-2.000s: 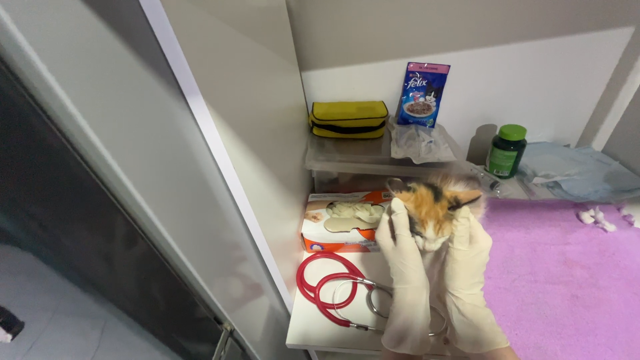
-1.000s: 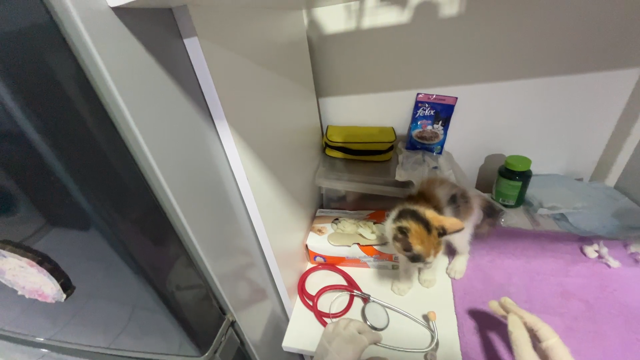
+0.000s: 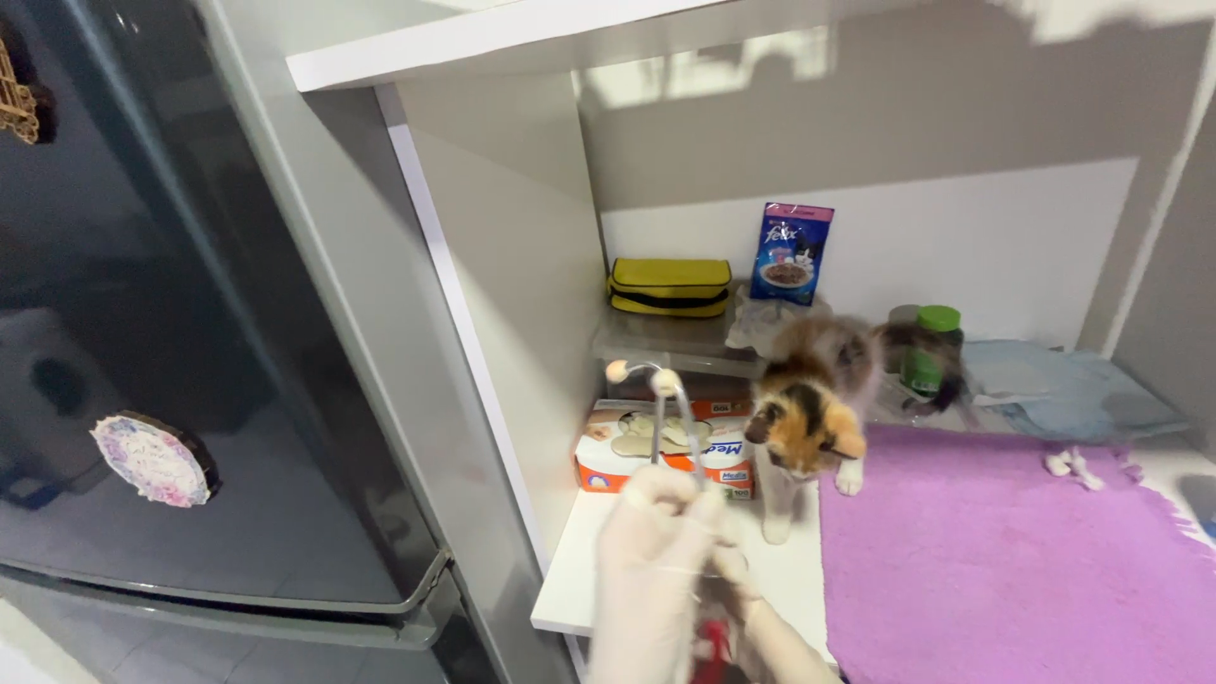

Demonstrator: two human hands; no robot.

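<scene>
My left hand (image 3: 655,560), in a pale glove, is closed on the stethoscope (image 3: 680,423), whose metal ear tubes and two eartips point up. Lower right of it, my right hand (image 3: 750,598), also gloved, is closed against the lower part of the stethoscope, partly hidden behind the left. Red tubing shows blurred beneath both hands. A calico kitten (image 3: 807,418) stands just to the right, head lowered, forelegs at the edge of the purple towel (image 3: 1007,560). Behind the stethoscope lies an open box of gloves (image 3: 598,451).
At the back are a clear plastic container (image 3: 655,337), a yellow zip case (image 3: 670,287), a Felix pouch (image 3: 793,254) and a green-capped bottle (image 3: 926,356). Blue pads (image 3: 1073,389) and cotton pieces (image 3: 1075,468) lie right. A shelf edge (image 3: 475,43) overhangs; a fridge (image 3: 190,332) stands left.
Both hands held the kitten's head two seconds ago, then came off it. The stethoscope, lying on the white surface before, is now raised in my hands. The kitten's head has lowered.
</scene>
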